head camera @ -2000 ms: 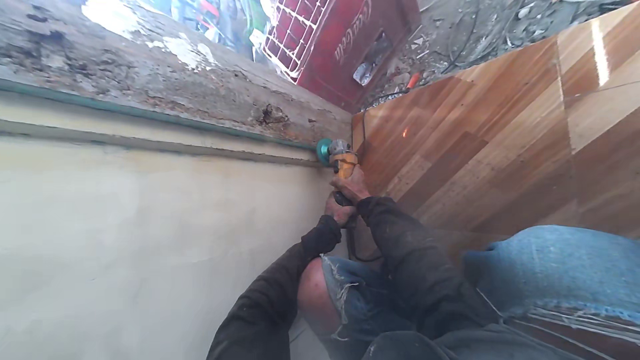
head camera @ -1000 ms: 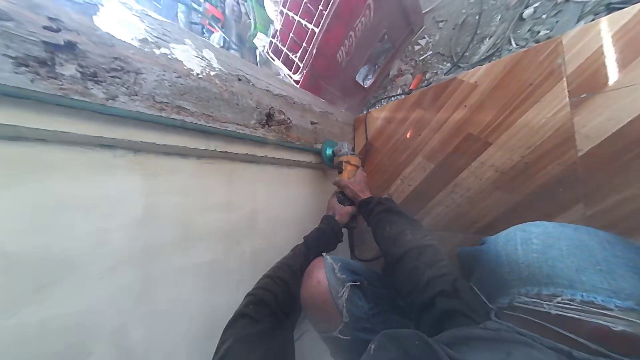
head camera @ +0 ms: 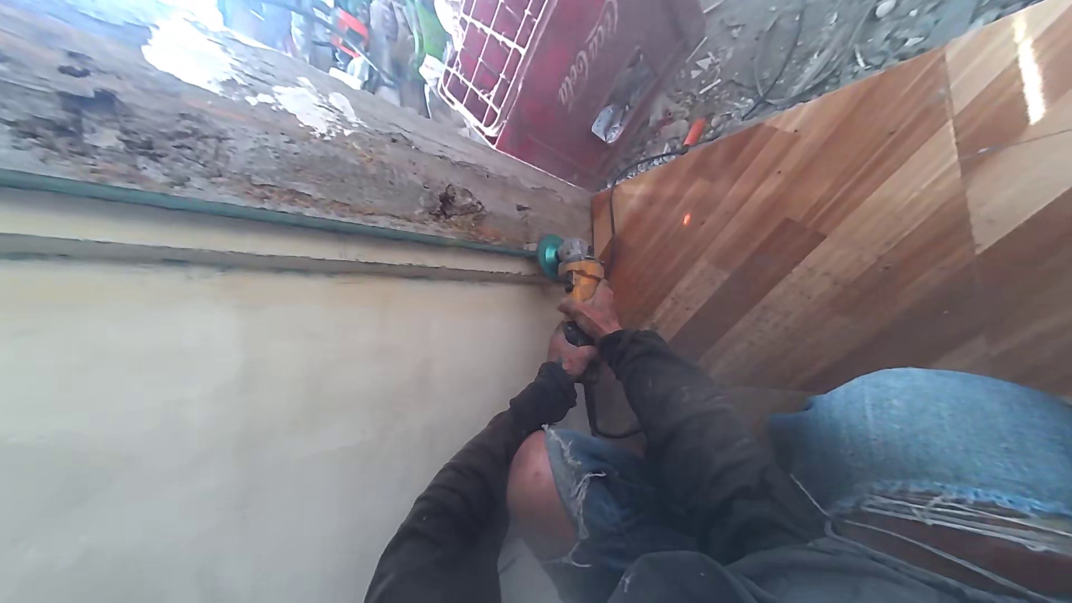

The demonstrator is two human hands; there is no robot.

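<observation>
A yellow angle grinder with a green disc is held in both my hands at the middle of the view. My right hand grips its yellow body close to the head. Lower down, my left hand is closed around the black rear part of the grinder. The disc is at the right end of the green-edged ledge along the pale wall; whether it touches is too small to tell. A black cord loops below my hands.
A wood-strip panel lies to the right, its corner near the grinder. Beyond the ledge stands a red Coca-Cola crate with a white wire grid. Rubble and cables cover the ground at the top right. My knees are close below.
</observation>
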